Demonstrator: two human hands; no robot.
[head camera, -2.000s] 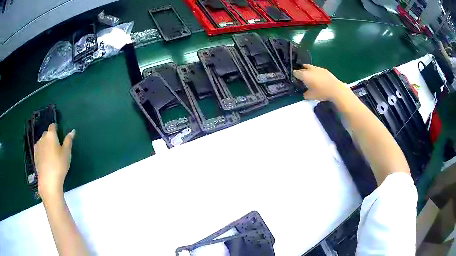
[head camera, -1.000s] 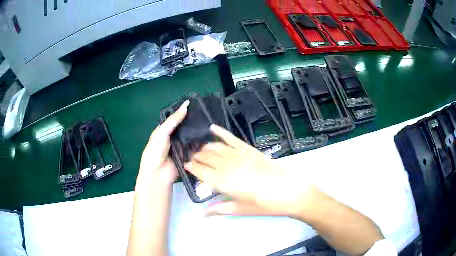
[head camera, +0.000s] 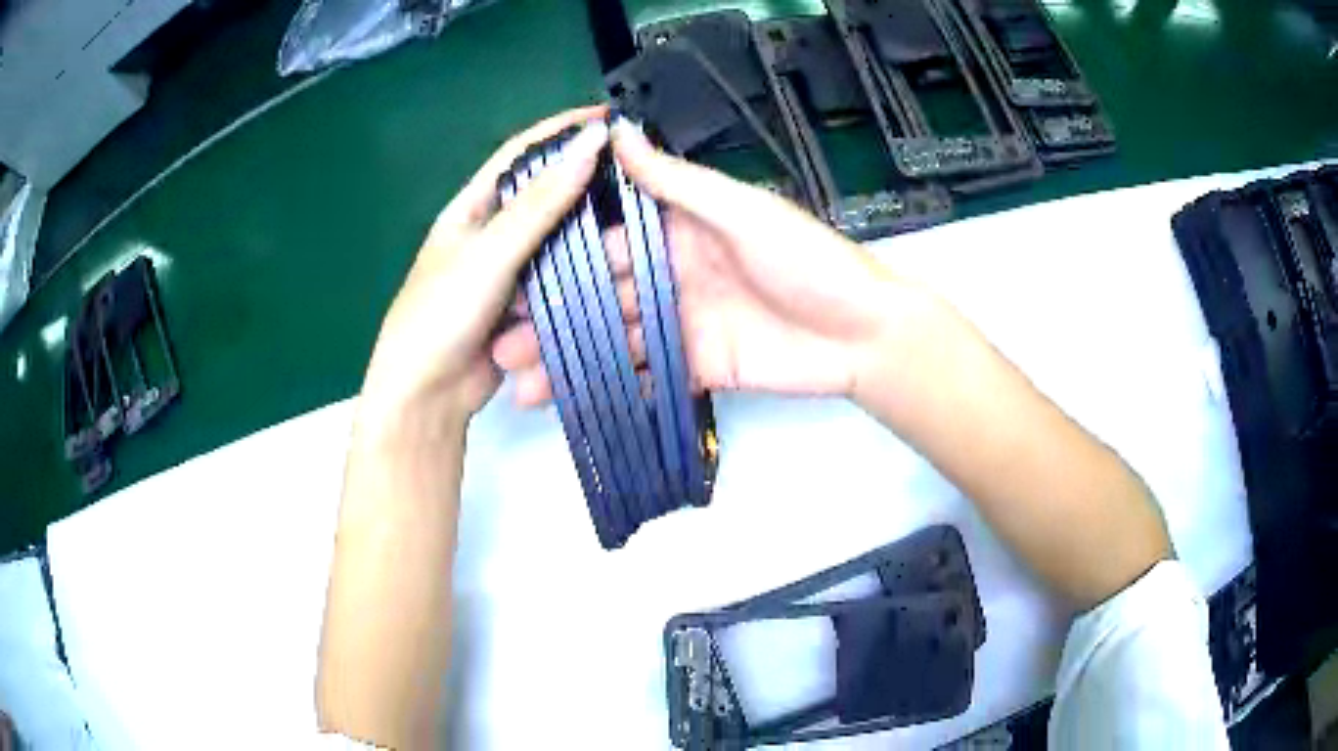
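A stack of phone middle frames (head camera: 609, 352) is held on edge over the white sheet, its bluish side rails showing as parallel stripes. My left hand (head camera: 477, 279) grips the stack from the left, thumb near its top end. My right hand (head camera: 748, 279) grips it from the right, its thumb beside the left thumb. A narrow gap shows between the frames at the upper part. Some fingers are hidden behind the stack. Set-aside frames (head camera: 910, 660) lie crossed on the white sheet (head camera: 558, 646) nearer to me.
Overlapping frame groups (head camera: 851, 132) lie on the green mat (head camera: 294, 220) beyond my hands. A small frame group (head camera: 118, 360) lies at left. Black ribbed trays (head camera: 1262, 382) stand at right. A clear plastic bag (head camera: 360, 30) and black strip (head camera: 609, 33) show at the top.
Both hands first reached to separate frame groups, then came together around one stack. The stack is now turned edge-on and held over the sheet. The view has tilted down.
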